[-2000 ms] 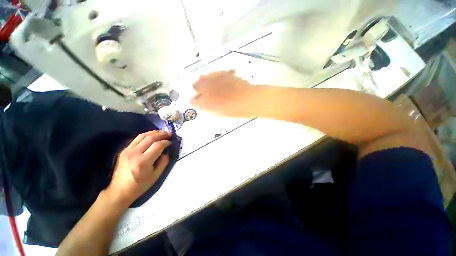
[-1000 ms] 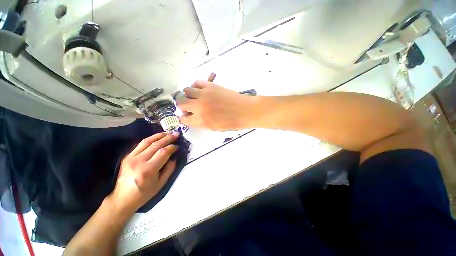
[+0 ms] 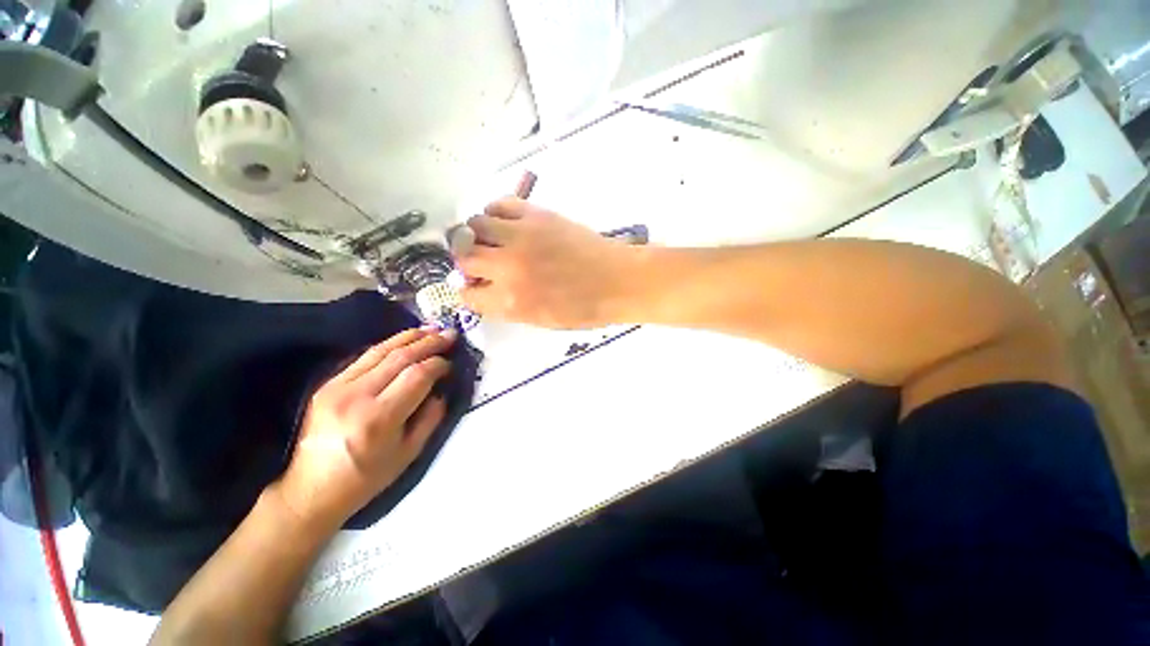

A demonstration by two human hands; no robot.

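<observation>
A black fabric piece (image 3: 164, 416) spreads over the left of the table and ends beneath the presser foot area (image 3: 448, 316), which is lit purple-white. My left hand (image 3: 372, 423) lies flat on the fabric, fingertips beside the foot. My right hand (image 3: 536, 265) is at the right of the foot, fingers curled around something slim; a dark end (image 3: 527, 186) sticks out above the fingers and another dark end (image 3: 624, 236) shows behind the hand. It looks like thread snips, mostly hidden. The pale ribbed disc (image 3: 441, 298) sits between both hands.
The machine head with its cream tension dial (image 3: 249, 141) stands at upper left. Thin tweezers (image 3: 694, 119) lie behind my right hand. A metal lever part (image 3: 1009, 107) is at upper right. A red strip (image 3: 58, 587) shows at lower left. The table's front edge (image 3: 593, 507) runs diagonally.
Since the oldest frame, my right hand has moved left to the foot and now holds a slim dark tool. My left hand has stayed on the fabric. The camera view has shifted.
</observation>
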